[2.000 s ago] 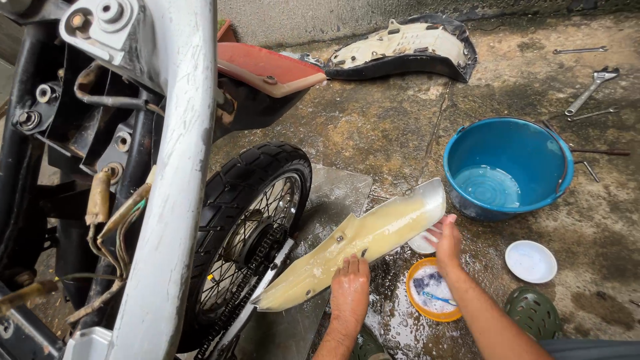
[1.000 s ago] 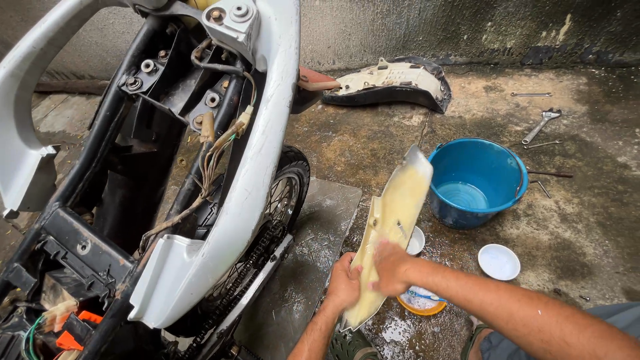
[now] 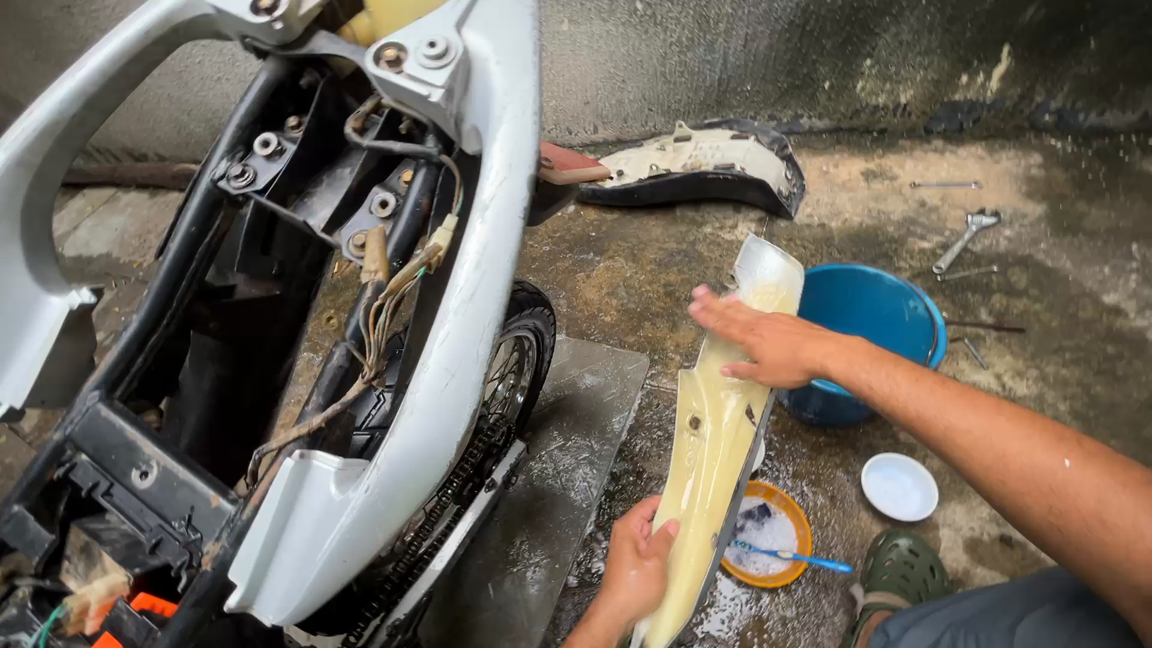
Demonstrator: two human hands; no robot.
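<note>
A long plastic motorcycle side panel [image 3: 711, 450], its wet cream inner face toward me, stands steeply tilted in front of me. Near its lower end my left hand [image 3: 637, 558] grips the left edge, thumb on the face. My right hand [image 3: 765, 342] lies flat across the upper part with its fingers extended, not closed round it. Behind the panel is a blue bucket [image 3: 864, 315]. Below that, an orange bowl [image 3: 808, 538] of suds holds a blue toothbrush [image 3: 792, 555]. To the bowl's right is a white dish [image 3: 900, 487].
A partly stripped motorcycle with a silver grab rail [image 3: 481, 243] fills the left side, its rear wheel [image 3: 531, 346] by a metal sheet [image 3: 585, 405]. An upturned seat [image 3: 702, 171] lies near the wall. An adjustable wrench [image 3: 966, 241] and other tools lie at right. A green clog [image 3: 904, 567] is at bottom.
My right hand has moved up the panel from its lower middle. Two seconds ago the panel was tilted further over, with my right hand at its upper end. The view has shifted.
</note>
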